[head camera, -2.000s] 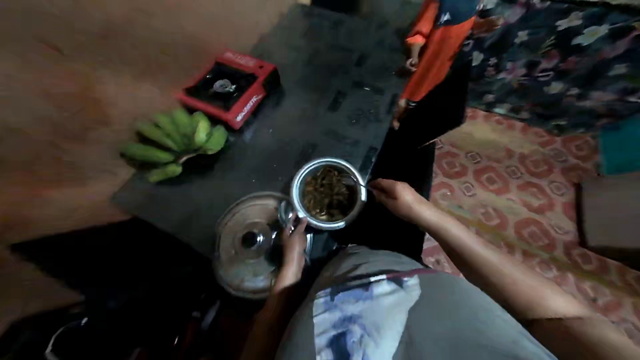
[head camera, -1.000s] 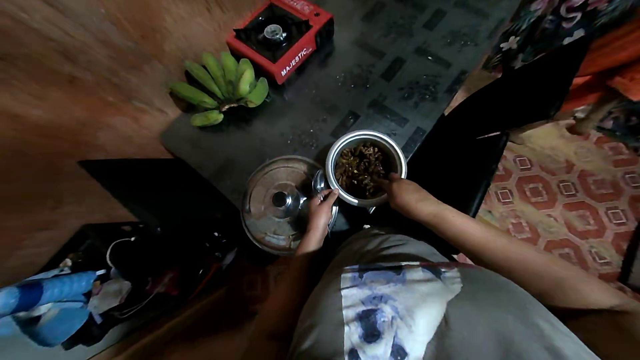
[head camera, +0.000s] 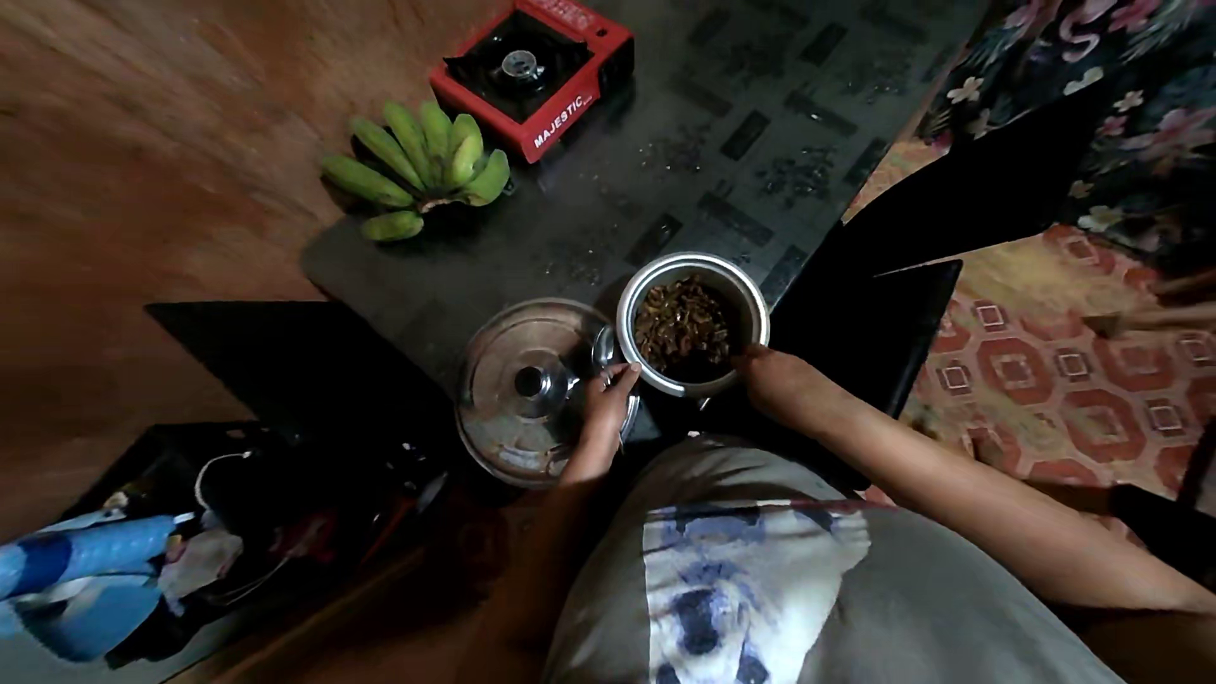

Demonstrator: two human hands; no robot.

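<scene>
A round metal pot [head camera: 629, 328] with brown chopped food [head camera: 686, 328] in it stands at the near edge of the dark table. My left hand [head camera: 604, 408] has its fingers at the pot's left side, by a shiny metal handle [head camera: 603, 348]. Over the pot's near right rim is my right hand [head camera: 777, 380], fingers curled; a utensil showed there earlier, but now its fingertips and anything in them are hidden. A large round metal lid [head camera: 503, 399] with a dark knob lies left of the pot, partly behind my left hand.
A red portable gas stove [head camera: 532, 128] and a bunch of green bananas [head camera: 432, 157] are on the dark patterned table [head camera: 589, 228] near the wall. Black chairs [head camera: 902, 323] flank the table. At lower left are a dark container and blue items [head camera: 90, 560]. Floral cloth [head camera: 1130, 123] hangs at upper right.
My right hand has moved from beside the pot, where it held a thin utensil, to the pot's near right rim. The person in orange at the upper right has gone from view. The view has shifted.
</scene>
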